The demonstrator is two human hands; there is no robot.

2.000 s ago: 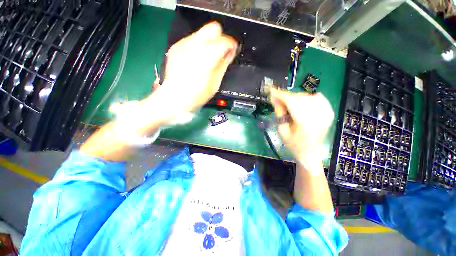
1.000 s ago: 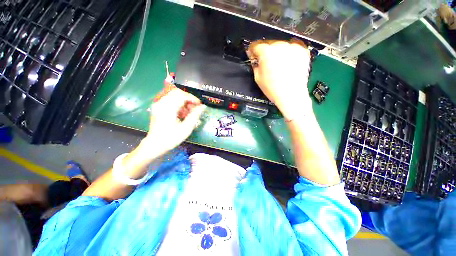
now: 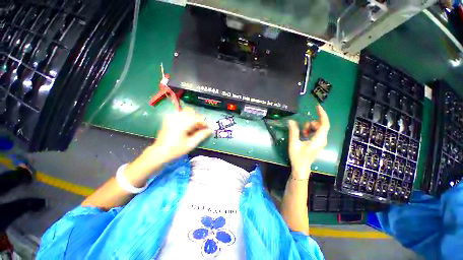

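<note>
The black fixture box [image 3: 228, 76] stands in front of me. Its nest [image 3: 244, 46] shows small gold details; I cannot tell if a module is seated. Two flat pale-edged frames [image 3: 224, 133] lie close together on the mat in front of the box. My left hand [image 3: 182, 133] is just left of them, fingers curled; blur hides whether it holds anything. My right hand [image 3: 307, 144] is over the mat at the box's front right, thumb and fingers apart, with nothing visible in it. Small dark modules [image 3: 321, 89] lie right of the box.
Red-handled cutters [image 3: 167, 94] lie left of the box. A partly filled tray [image 3: 381, 161] is at right, stacked trays [image 3: 76, 76] at left beside a pale tube [image 3: 131, 56]. A black cable [image 3: 271, 131] runs to the bench edge. Another person's blue sleeve [image 3: 424, 218] is at lower right.
Both hands have come off the box toward me, uncovering its top. The second frame, absent two seconds ago, lies beside the first. My right hand has gone from pinching at the nest to fingers apart.
</note>
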